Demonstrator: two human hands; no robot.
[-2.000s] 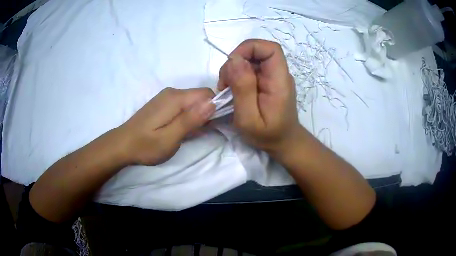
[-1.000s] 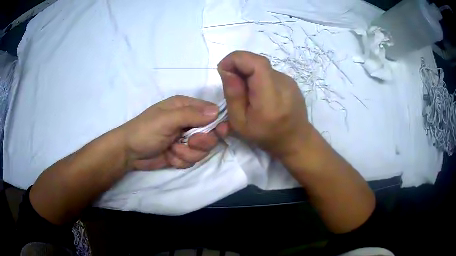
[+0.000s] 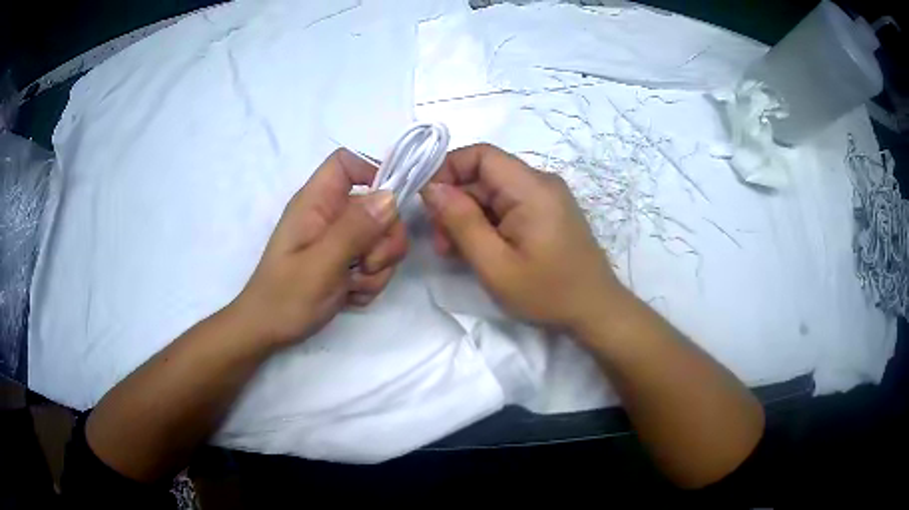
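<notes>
A coiled white cable bundle (image 3: 417, 154) is upright between my hands, its loops pointing away from me. My left hand (image 3: 334, 239) grips the lower part of the coil between thumb and fingers. A thin dark tie end (image 3: 355, 153) sticks out by my left index finger. My right hand (image 3: 518, 234) is at the coil's right side, thumb and index finger pinched together at its edge; whether they hold the tie is hidden. Loose twist ties (image 3: 623, 194) lie scattered on the white cloth (image 3: 169, 219) to the right.
A translucent white bottle (image 3: 817, 75) stands at the upper right, with a crumpled white rag (image 3: 755, 134) beside it. A heap of white-grey cables (image 3: 882, 234) lies at the far right edge. Clear plastic bags (image 3: 18, 239) are at the left edge. The dark green bench edge (image 3: 518, 426) shows in front.
The coil has turned upright and its loops now show above my left hand. My right hand has moved from pulling the thin tie to pinching at the coil's side. The view has shifted slightly.
</notes>
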